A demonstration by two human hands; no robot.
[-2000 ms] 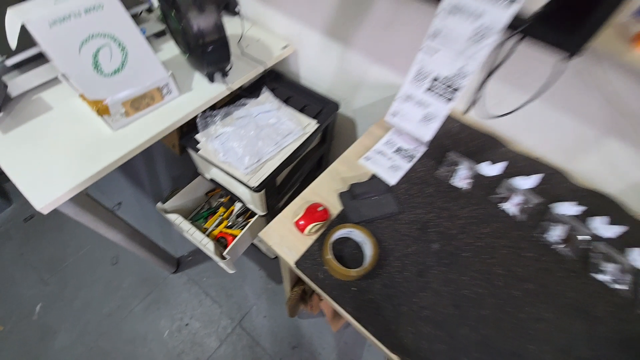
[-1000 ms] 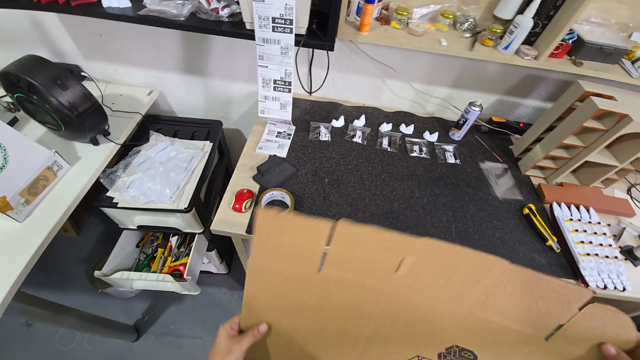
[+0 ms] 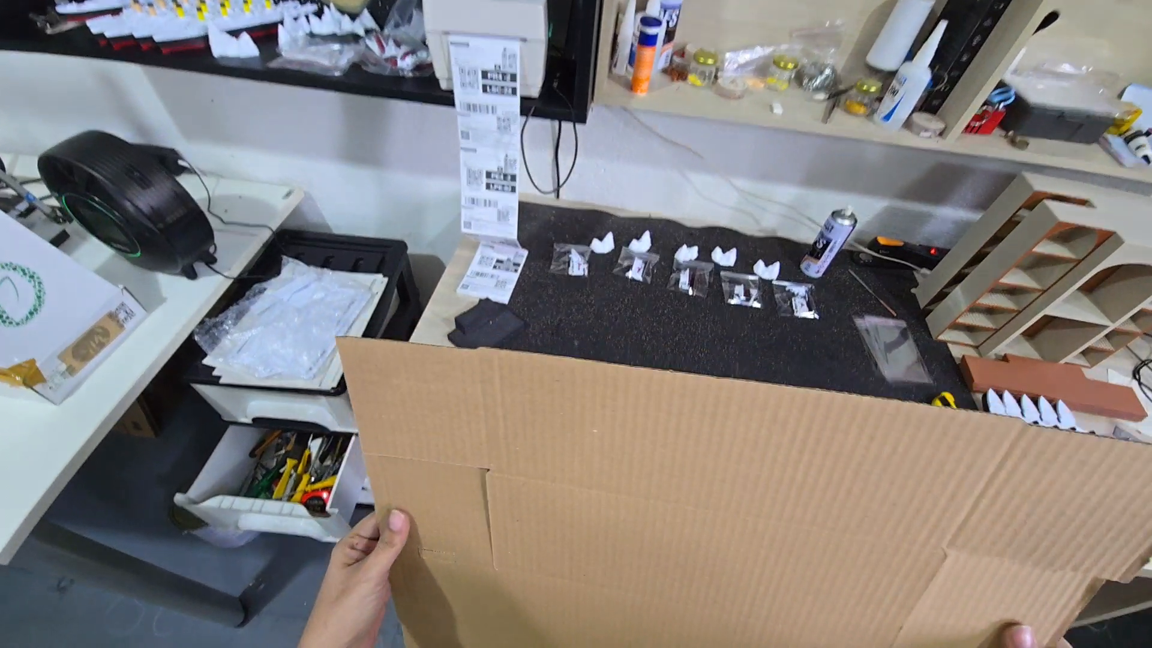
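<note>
A large flat sheet of corrugated cardboard with slits and creases fills the lower right of the head view. My left hand grips its left edge, thumb on the near face. At the bottom right, only a fingertip of my right hand shows, pressed on the sheet's lower part; the rest is out of frame. Beyond the sheet, on a black mat, lie several small clear bags with white pieces beside them. A strip of printed labels hangs from a white label printer.
Left of the bench stands a drawer unit with an open tool drawer and plastic bags on top. A spray can, a brown organizer and a power strip stand or lie at the back right. A white table is at left.
Two seconds ago neither hand nor the cardboard was in view. Since one second ago the cardboard has come up and turned, now covering the tape roll and red object. The view has shifted.
</note>
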